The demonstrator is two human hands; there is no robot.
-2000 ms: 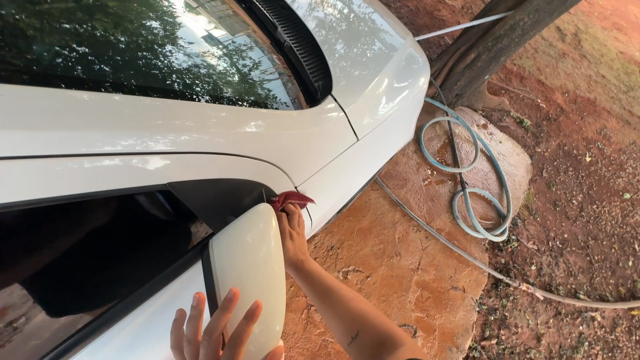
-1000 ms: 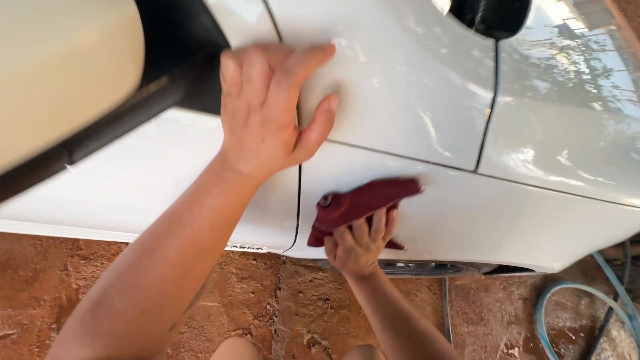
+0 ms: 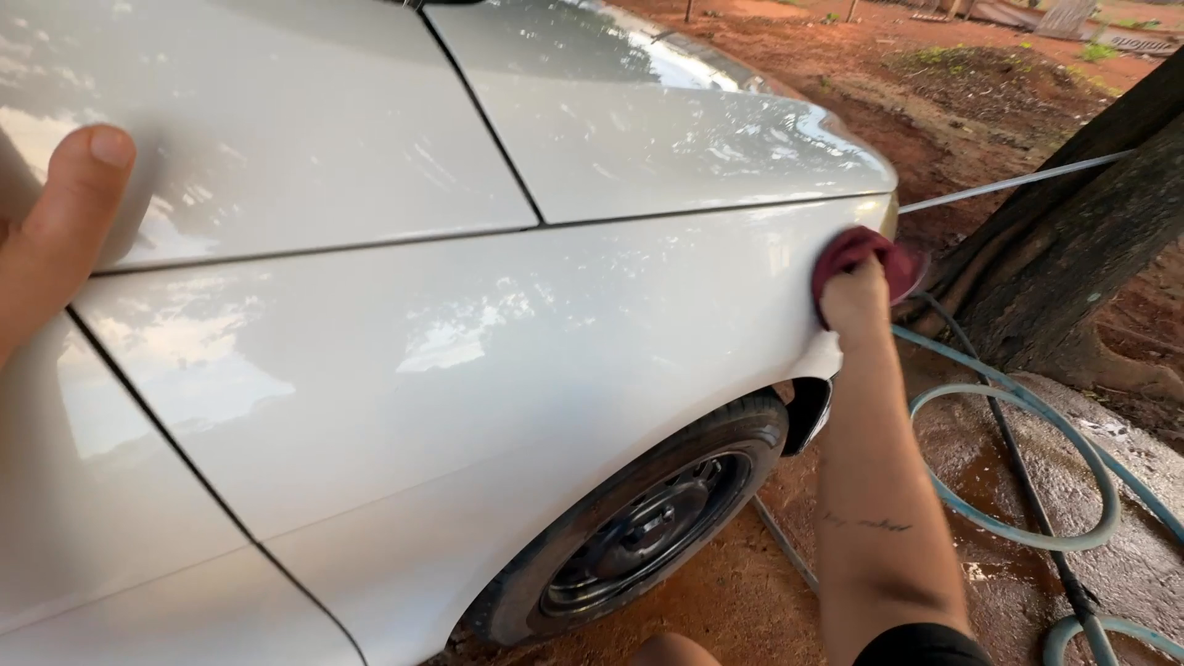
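The white car's front fender (image 3: 444, 351) fills the middle of the head view, with the wheel (image 3: 638, 527) below it. My right hand (image 3: 856, 291) grips a dark red cloth (image 3: 837, 254) against the front end of the fender, above the wheel arch. At the left edge my left hand (image 3: 46, 231) shows only in part, mainly the thumb, over the car's body near a panel seam. Its other fingers are cut off by the frame, so whether it touches the paint cannot be told.
A light blue hose (image 3: 1105, 490) and a dark hose (image 3: 1013, 444) lie coiled on the wet paving (image 3: 980, 546) at the right. A tree trunk (image 3: 1064, 250) stands just beyond the car's front. A pale line (image 3: 1017, 190) runs between car and trunk.
My right hand has carried the red cloth forward along the fender to its front end. My left hand, fully in view a second ago, is now mostly out of frame. The view has shifted toward the car's front.
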